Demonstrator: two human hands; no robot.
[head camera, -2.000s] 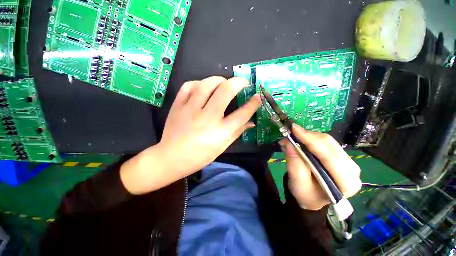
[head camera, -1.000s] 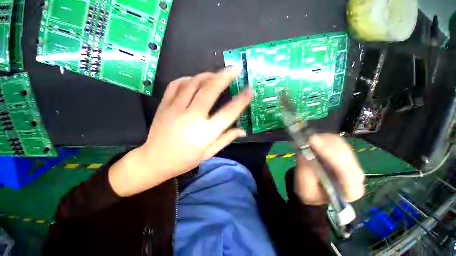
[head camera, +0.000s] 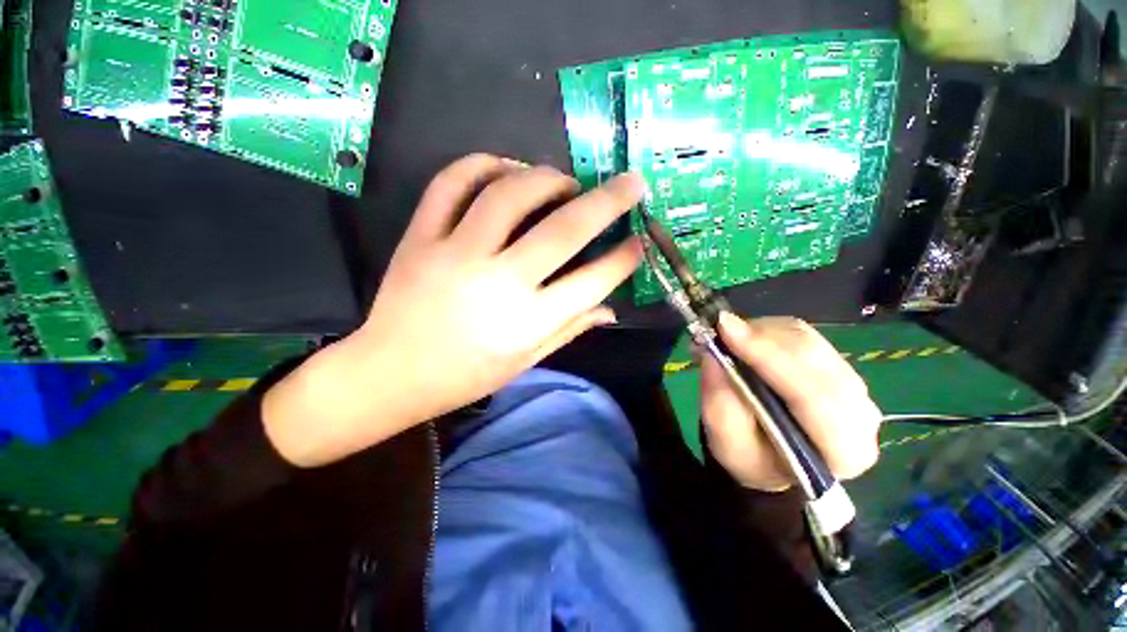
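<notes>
A green PCB panel (head camera: 766, 161) lies on the black mat, with fine traces, pads and a bright glare band. My left hand (head camera: 494, 278) rests with its fingertips on the panel's left part, fingers spread; it hides the lower left corner. My right hand (head camera: 791, 401) holds the soldering iron (head camera: 772, 414) like a pen, with a black grip and a pale collar at its rear. The iron's tip is at the panel's left side, close beside my left fingertips. A thin feed tube runs along the iron.
Other PCB panels lie at the upper left (head camera: 235, 74) and left edge (head camera: 50, 266). A yellowish waste cup (head camera: 995, 27) stands at the upper right, above a black tray (head camera: 945, 266) with shiny scraps. The iron's cable (head camera: 976, 421) trails right. A blue bin (head camera: 74, 395) is below the bench edge.
The right hand and iron blurred over the panel's middle a second ago; now the tip is back beside my left fingertips. The view has shifted, so the panels and cup sit higher.
</notes>
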